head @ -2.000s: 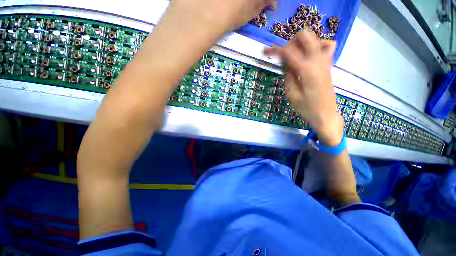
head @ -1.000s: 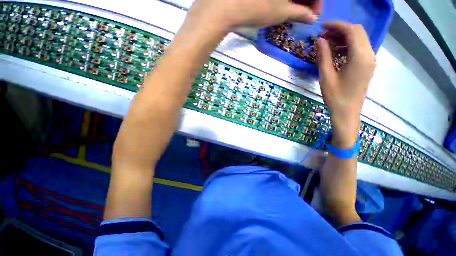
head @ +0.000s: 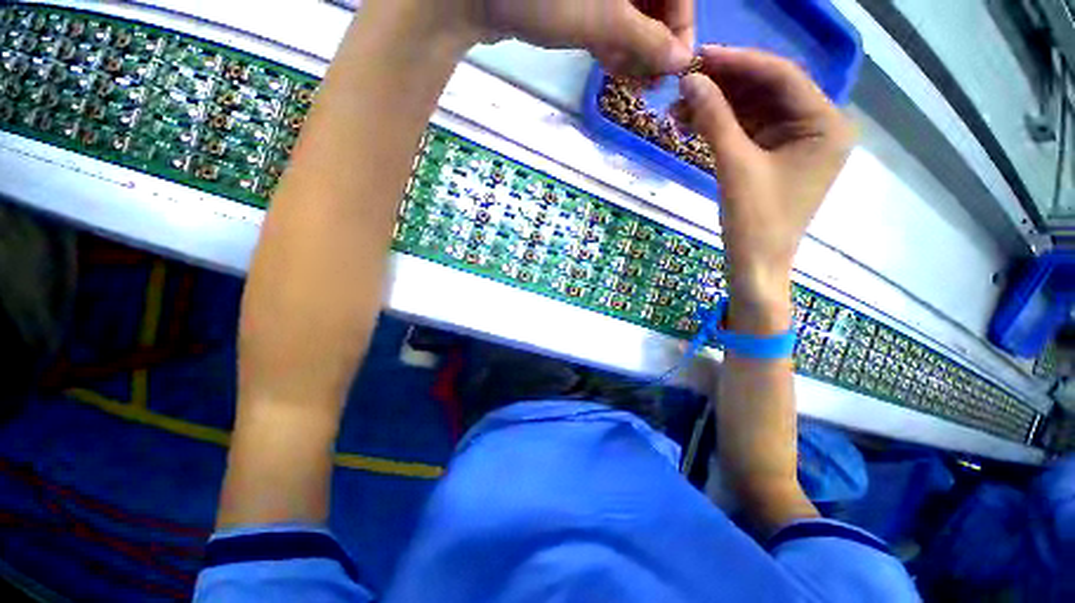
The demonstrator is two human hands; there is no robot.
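Note:
My left hand (head: 631, 38) reaches in from the left above the blue parts bin (head: 813, 45), its upper part cut off by the top edge. My right hand (head: 778, 136), with a blue wrist band, is over the bin's right part. Their fingertips meet at a tiny copper-coloured component (head: 693, 66), pinched between them and partly hidden. A heap of copper-coloured components (head: 642, 116) lies in the bin below the hands. The green PCB panel (head: 531, 224) runs in a long row on this side of the bin, with brown rings seated on it.
White rails (head: 519, 306) run along both sides of the boards. My left forearm crosses over the panel. A second blue bin (head: 1033, 304) stands at the far right. Blue floor with yellow lines (head: 389, 464) shows below the line. Blue cloth shows at the lower right.
Both hands were apart over the bin; their fingertips now meet at a small component. The bin and boards have shifted in the view.

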